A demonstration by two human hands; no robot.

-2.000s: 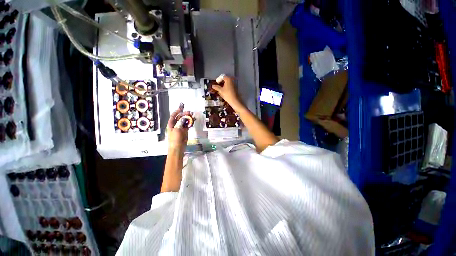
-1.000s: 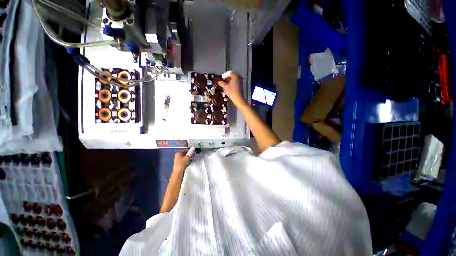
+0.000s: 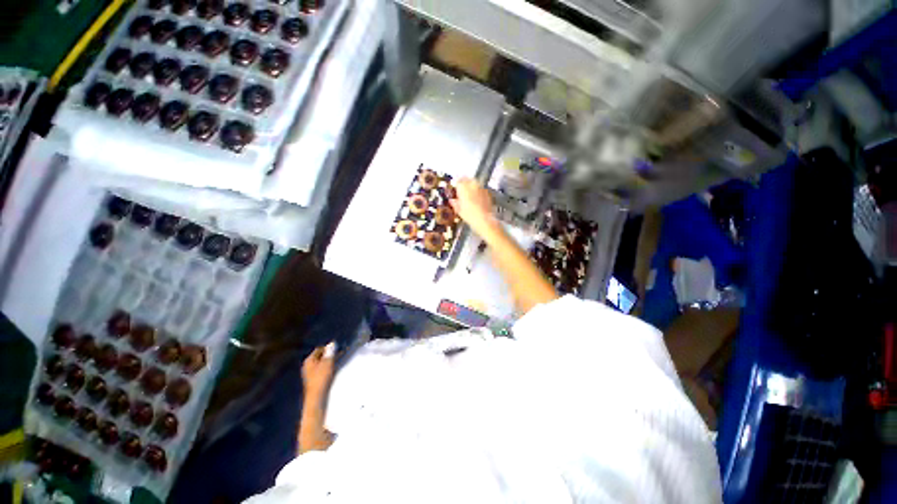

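Observation:
The left fixture (image 3: 401, 240) on the white machine bed holds copper ring parts (image 3: 418, 204) in two columns. My right hand (image 3: 474, 202) reaches over its upper right seat, fingertips down at the ring there; whether they grip it is hidden. The right fixture (image 3: 565, 250) holds dark parts and is partly behind my right forearm. My left hand (image 3: 317, 369) is low, left of my body and off the machine bed, with a white fingertip cover; I cannot tell if it holds anything.
A blister tray (image 3: 167, 281) with dark and brown parts lies at left. A tray stack (image 3: 187, 157) full of dark parts stands behind it. The blurred machine gantry (image 3: 629, 128) is at upper right. Blue shelving (image 3: 752, 295) stands at right.
The view has turned and shifted left towards the trays. My right hand has moved from the right fixture to the left one. My left hand has left the machine's front buttons.

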